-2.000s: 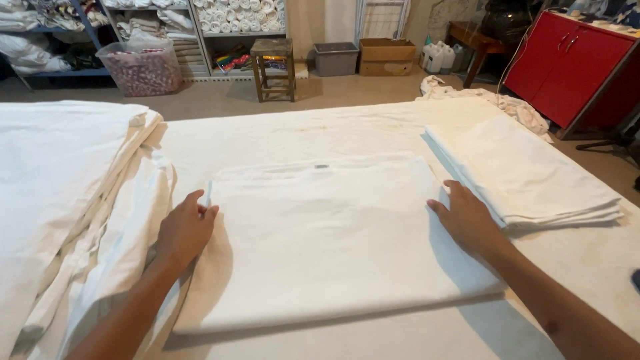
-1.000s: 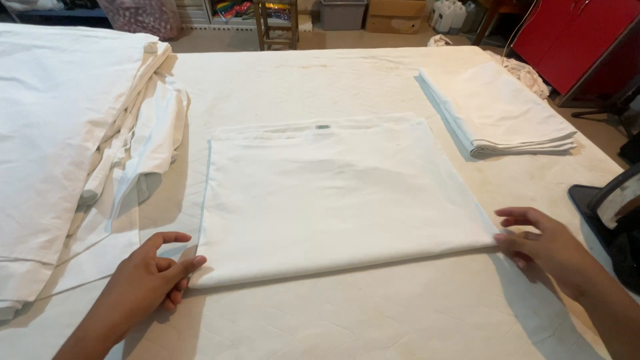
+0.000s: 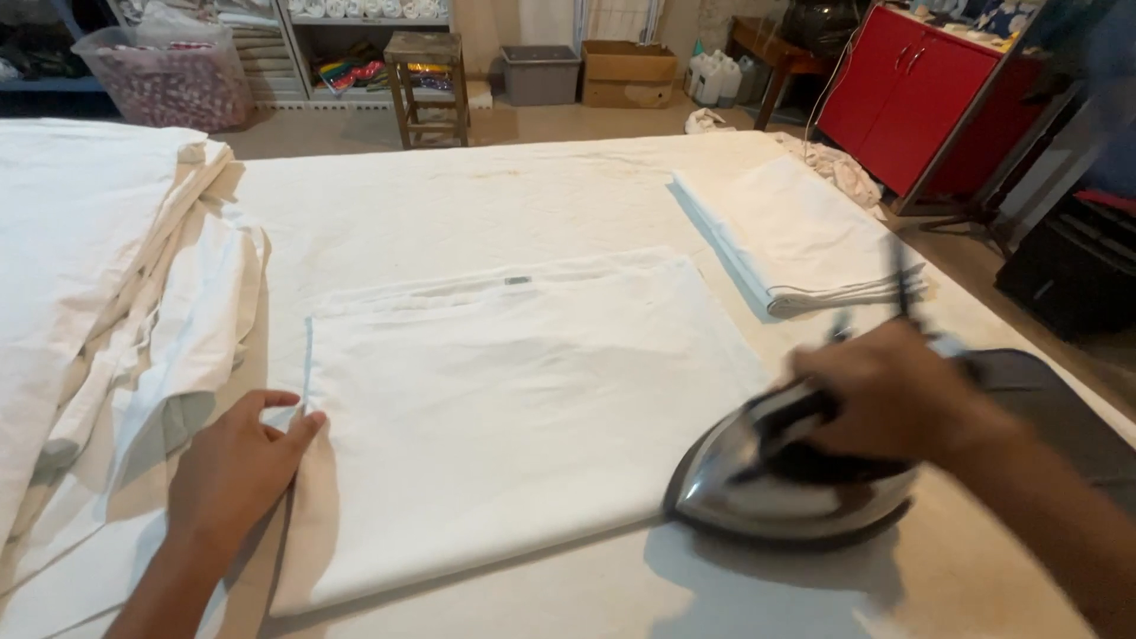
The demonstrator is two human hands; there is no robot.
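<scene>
A folded white cloth with a small grey tag near its far edge lies flat in front of me. My left hand pinches the cloth's left edge between thumb and fingers. An electric iron with a shiny metal body is held by its black handle in my right hand, blurred by motion. The iron's tip is at the cloth's near right corner; whether its sole touches the cloth I cannot tell. Beyond my right hand lies a folded stack of white cloth.
The padded white table carries a large heap of white fabric at left. A dark iron pad lies at the right edge. On the floor beyond stand a wooden stool, a cardboard box and a red cabinet.
My right hand has left the cloth's near right corner and now holds the iron. My left hand has moved from the near left corner up the left edge.
</scene>
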